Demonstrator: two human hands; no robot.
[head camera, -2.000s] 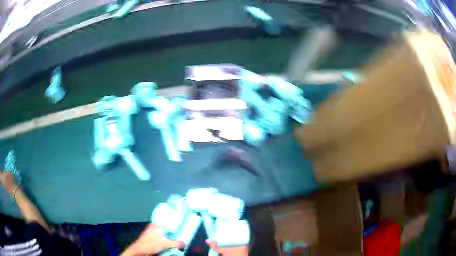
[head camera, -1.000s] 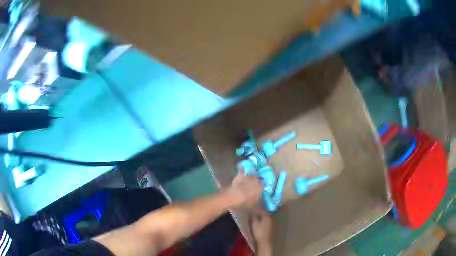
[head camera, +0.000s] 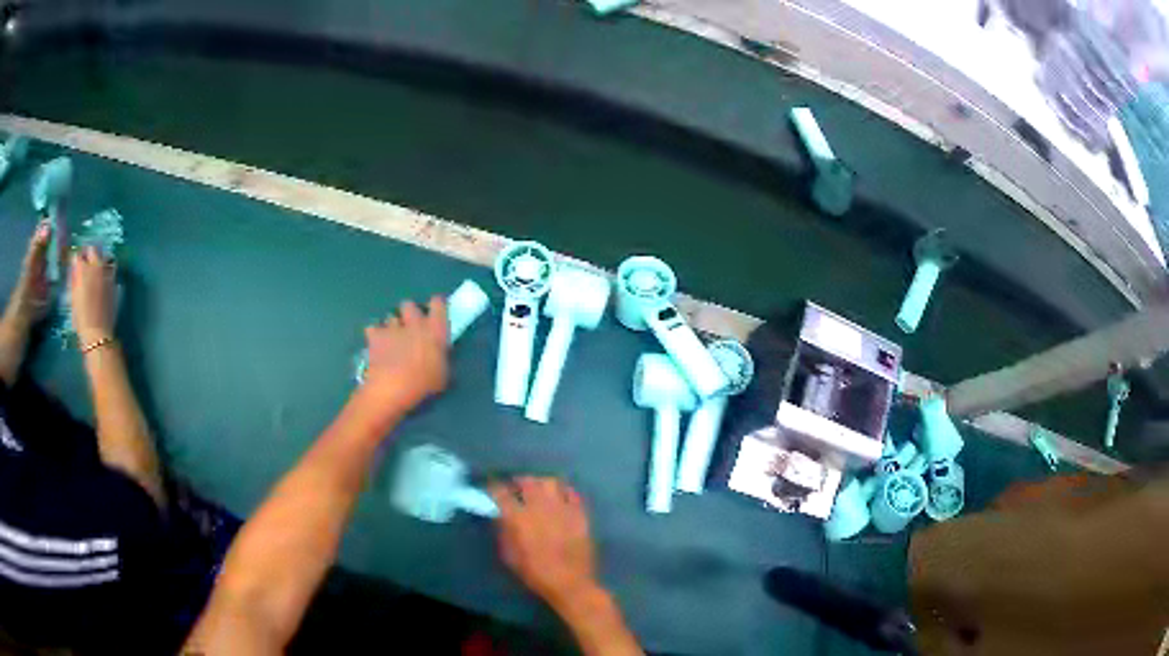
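Note:
My left hand (head camera: 408, 355) is closed over a teal appliance housing (head camera: 468, 308) lying on the green bench; the hand covers its middle. My right hand (head camera: 547, 536) grips the handle of a second teal housing (head camera: 431, 484), whose barrel points left and is blurred. Other teal housings stand in a loose row beyond my hands, one pair (head camera: 522, 320) upright in view and several more (head camera: 663, 429) to the right, some overlapping.
A screw feeder (head camera: 840, 385) sits right of the housings, with a heap of housings (head camera: 900, 497) beside it. A black screwdriver (head camera: 833, 606) lies in front. A brown carton (head camera: 1038, 564) is lower right. Another person's hands (head camera: 92, 295) hold teal parts at left. The conveyor (head camera: 615, 154) carries housings.
The view has swung from the floor carton back to the bench. My hands have left the carton and are now each on a housing at the bench.

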